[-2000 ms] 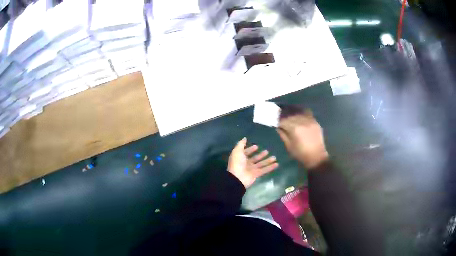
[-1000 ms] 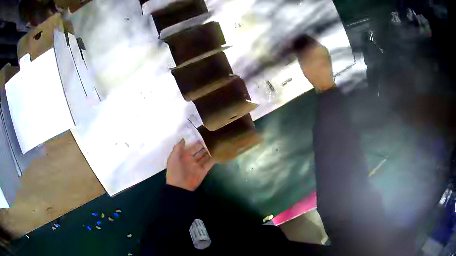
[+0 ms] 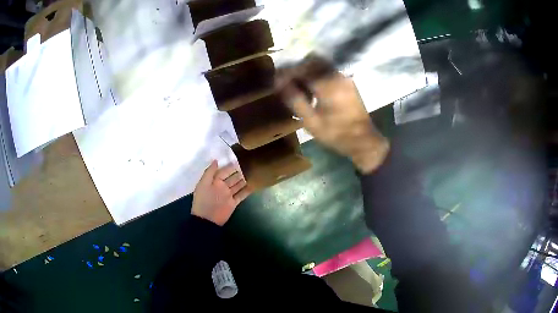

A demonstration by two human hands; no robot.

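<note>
Several open small boxes stand in a row on the white board (image 3: 153,147), their brown insides dark; the nearest box (image 3: 275,166) is at the board's front edge. My left hand (image 3: 221,193) is open, palm up, its fingertips at the left side of the nearest box. My right hand (image 3: 330,113) is over the right side of the middle boxes, blurred, fingers curled. Something small and shiny shows at its fingertips, too blurred to name.
Stacked white cartons (image 3: 46,92) stand at the left behind a brown board (image 3: 55,195). Blue and yellow bits (image 3: 104,254) lie on the green bench. A small white cylinder (image 3: 224,280) is near my left sleeve. A pink bag (image 3: 349,257) is at the lower edge. Clear film (image 3: 417,107) lies right.
My right hand has moved left from the board's right part to the boxes. My left hand stays beside the nearest box. Earlier, two seconds ago, a white piece was by my right hand.
</note>
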